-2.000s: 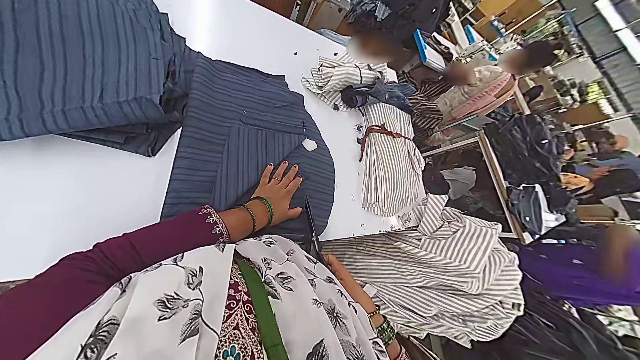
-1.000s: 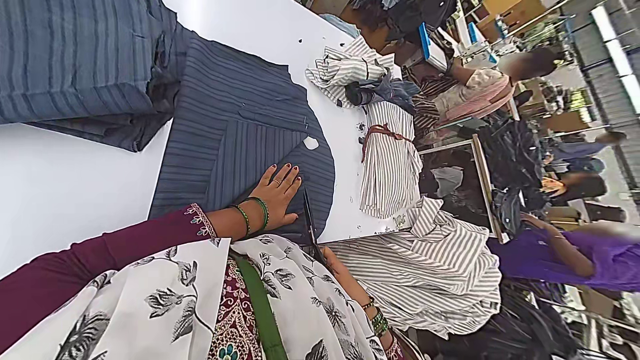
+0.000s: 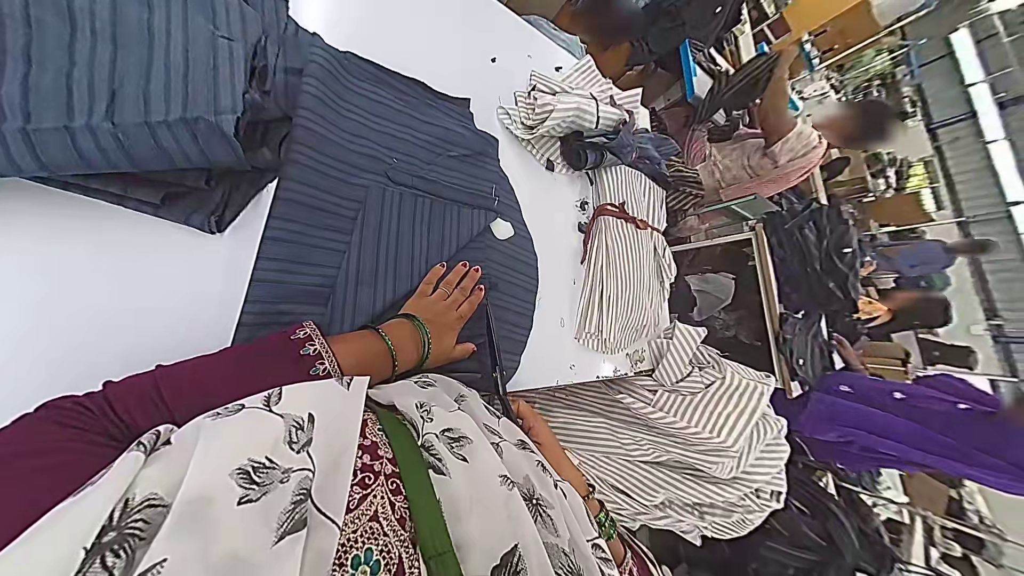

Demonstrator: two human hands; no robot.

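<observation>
Layers of dark blue striped fabric [image 3: 384,144] lie on the white table, with a curved right edge. My left hand [image 3: 444,308] rests flat on them, fingers apart, palm down. Just right of its fingertips, dark-bladed scissors [image 3: 494,352] point up the fabric near the curved edge. My right hand [image 3: 532,424] holds the scissors by the handle end, partly hidden by the patterned scarf. A small white piece [image 3: 502,229] lies on the fabric above my left hand.
A larger pile of blue striped fabric [image 3: 120,88] lies at upper left. Right of the work are a tied bundle of striped cloth [image 3: 628,272], a rolled striped bundle [image 3: 560,112] and loose striped cloth [image 3: 696,448] over the table edge [image 3: 584,382]. Several people are beyond.
Both hands and the scissors keep nearly the same place on the fabric. In the background, a person in purple has come further into view since the first frame.
</observation>
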